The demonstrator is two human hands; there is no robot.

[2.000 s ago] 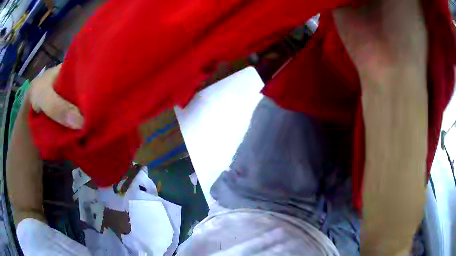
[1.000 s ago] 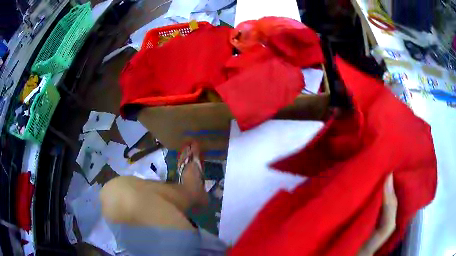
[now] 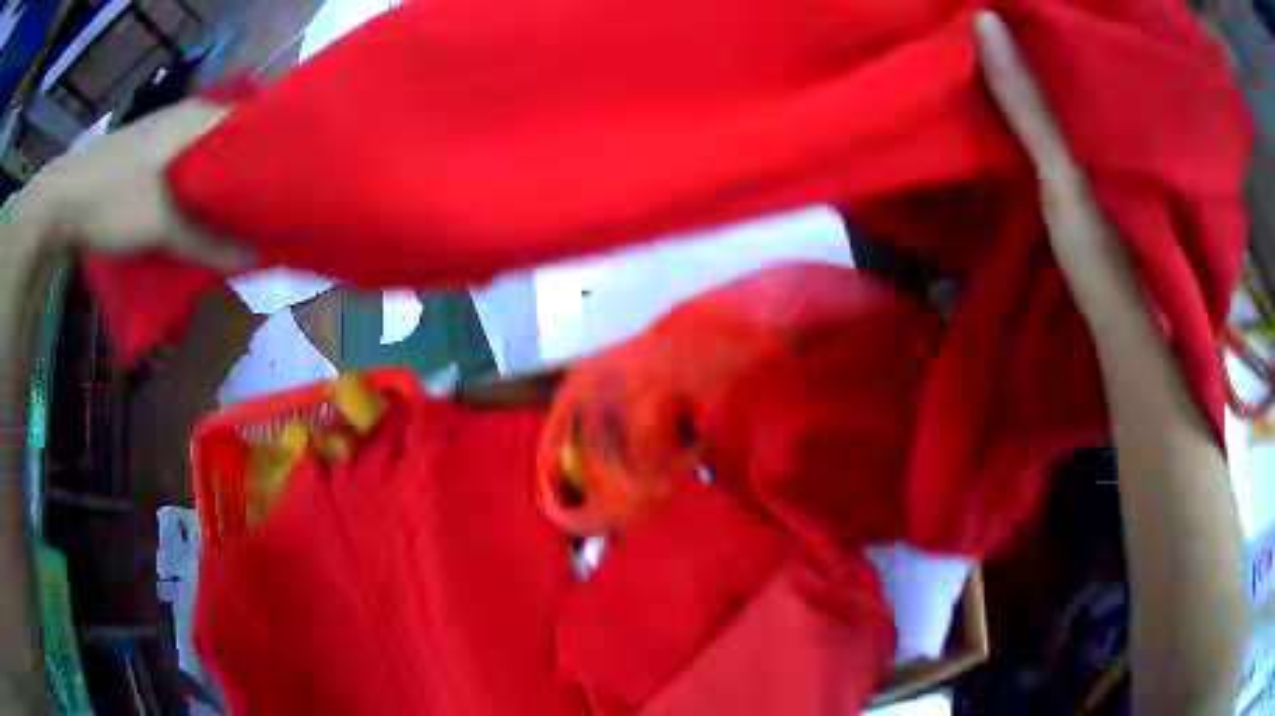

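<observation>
A large red garment panel (image 3: 587, 126) is stretched between my two hands across the top of the view, blurred by motion. My left hand (image 3: 133, 182) grips its left end, and a flap hangs below the hand. My right hand (image 3: 1056, 189) is at the right part of the cloth, with one finger lying over it and the other fingers hidden by folds. The cloth hangs in loose folds around my right forearm. Below it, more red cloth (image 3: 406, 560) lies heaped over a cardboard box (image 3: 965, 636).
A red basket (image 3: 217, 483) with yellow pieces is at the box's left. An orange-red bundle (image 3: 615, 420) lies on the heap. White papers (image 3: 280, 364) are scattered on the floor. A white table edge (image 3: 1254, 518) is at far right, with green baskets (image 3: 56, 629) at far left.
The panel has swung up from the lower right and is now spread across the top. My left hand has come into view holding its end. The view has shifted over the box.
</observation>
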